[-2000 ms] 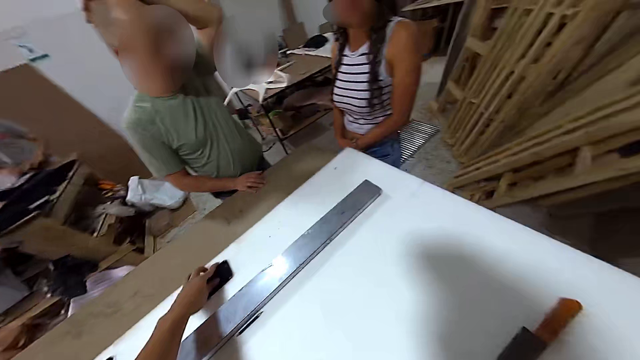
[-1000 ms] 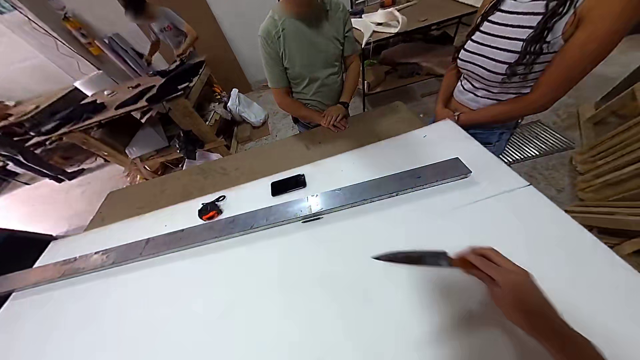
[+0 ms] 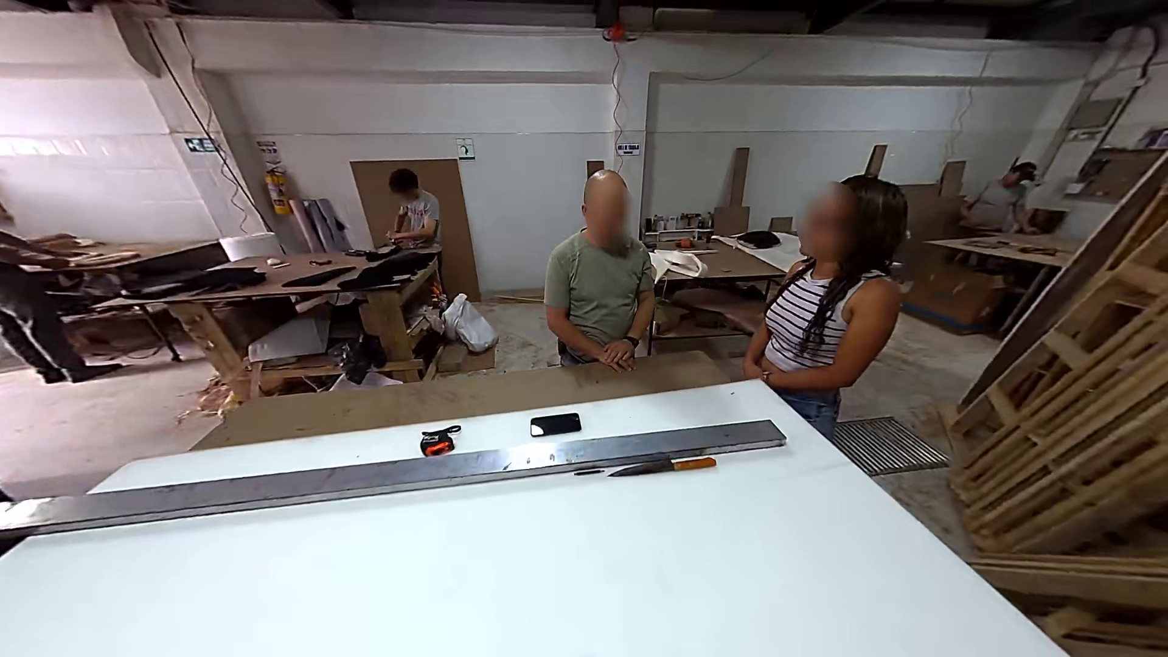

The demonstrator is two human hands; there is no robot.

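Neither of my hands shows in the head view now. A long metal straightedge bar lies across the white sheet on the table. Along its near edge, toward the right, rests a knife with an orange-brown handle, its dark blade pointing left. A small thin dark item lies just left of the blade tip. Beyond the bar are a black phone and a black and orange tape measure, the tape measure to the left of the phone.
Two people stand at the far side, one in a green shirt, one in a striped top. Wooden frames lean at the right, by a floor grate. Other people are at work tables farther back.
The knife, held in a hand a second ago, now lies beside the metal bar, let go. That hand has left the view. The view has tilted up.
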